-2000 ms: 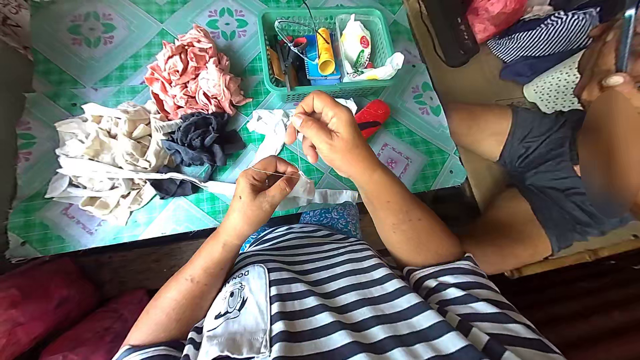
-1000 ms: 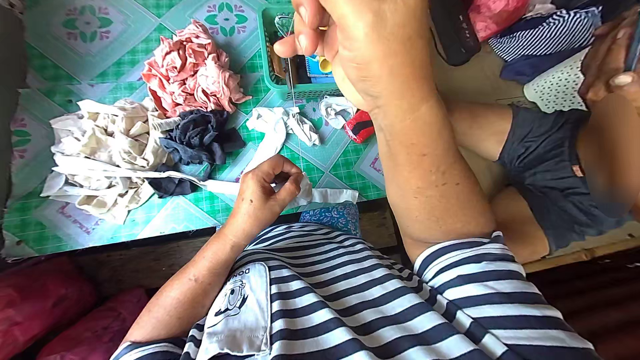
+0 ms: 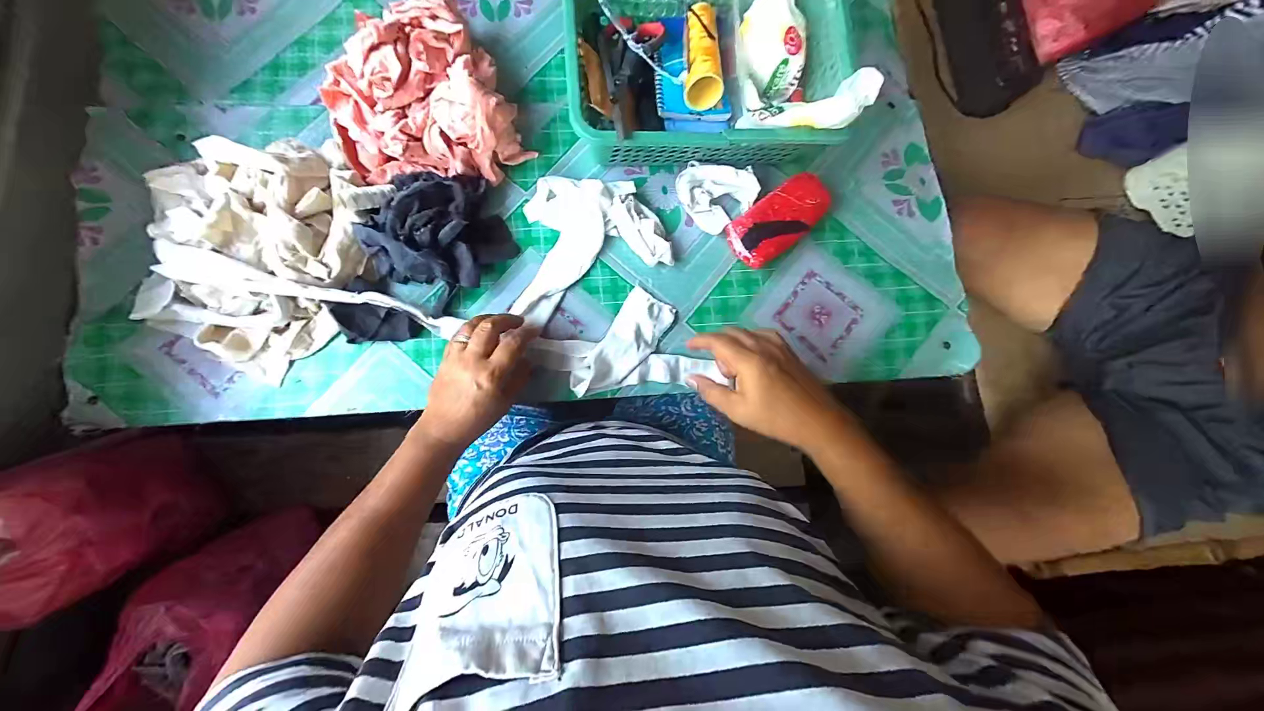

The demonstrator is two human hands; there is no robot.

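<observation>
My left hand (image 3: 481, 375) is closed on a white cloth strip (image 3: 296, 288) that runs left over the cream cloth pile (image 3: 257, 217). At the table's front edge, my right hand (image 3: 755, 380) is at the strip's right end, thumb and fingers around it; whether it grips is unclear. Between my hands a short white cloth piece (image 3: 627, 341) lies across the strip. Behind them lie another white cloth piece (image 3: 578, 222), a white cloth loop (image 3: 718, 193) and a red and black object (image 3: 780, 219). No needle is visible.
Pink cloth (image 3: 420, 94) and dark cloth (image 3: 434, 232) lie bunched on the patterned table. A green plastic basket (image 3: 711, 150) holds a yellow spool (image 3: 703, 59) and a plastic bag. Another person's legs (image 3: 1057, 474) are at right; red bags (image 3: 109, 523) stand at lower left.
My right hand was raised high over the basket one second ago and is now down at the strip's right end. My left hand stays near the table's front edge.
</observation>
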